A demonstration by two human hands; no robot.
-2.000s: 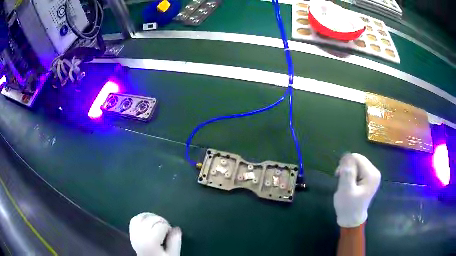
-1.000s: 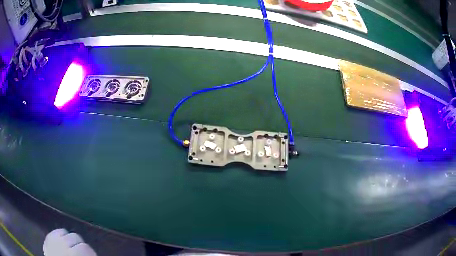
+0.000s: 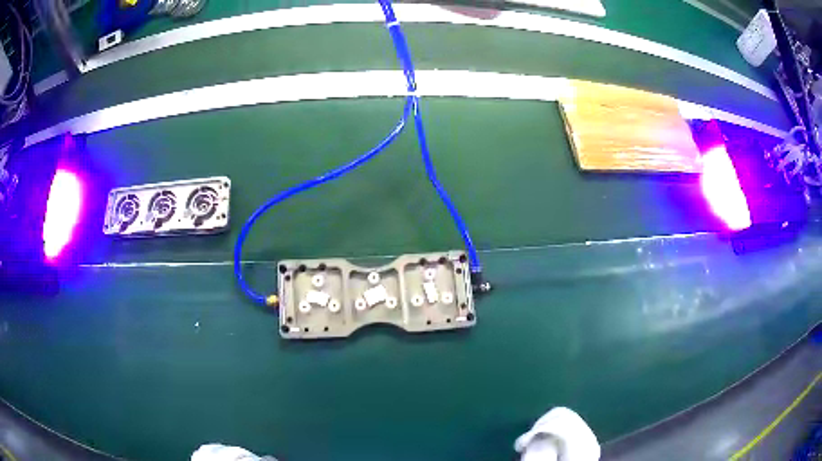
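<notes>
The waisted grey base fixture (image 3: 349, 322) lies flat on the green bench, its three recesses open with small pale round seats in each. Blue tubing (image 3: 427, 162) splits in a Y and joins both ends of the fixture. My right hand (image 3: 561, 437), in a white glove, is at the bottom edge, partly cut off, below and right of the fixture and not touching it. My left hand (image 3: 225, 452), also gloved, shows only as a sliver at the bottom edge. The fingers of both hands are too cut off to read.
A jig plate with three round dark openings (image 3: 168, 227) lies at the left beside a glaring violet lamp (image 3: 61, 214). A second violet lamp (image 3: 725, 187) stands at the right, next to a film-wrapped tan pack (image 3: 626, 131). Pale strips (image 3: 297, 91) cross the bench behind.
The view has shifted, so the fixture and lamps sit further left in it. My right hand has come back into view at the bottom edge; my left hand shows less than before.
</notes>
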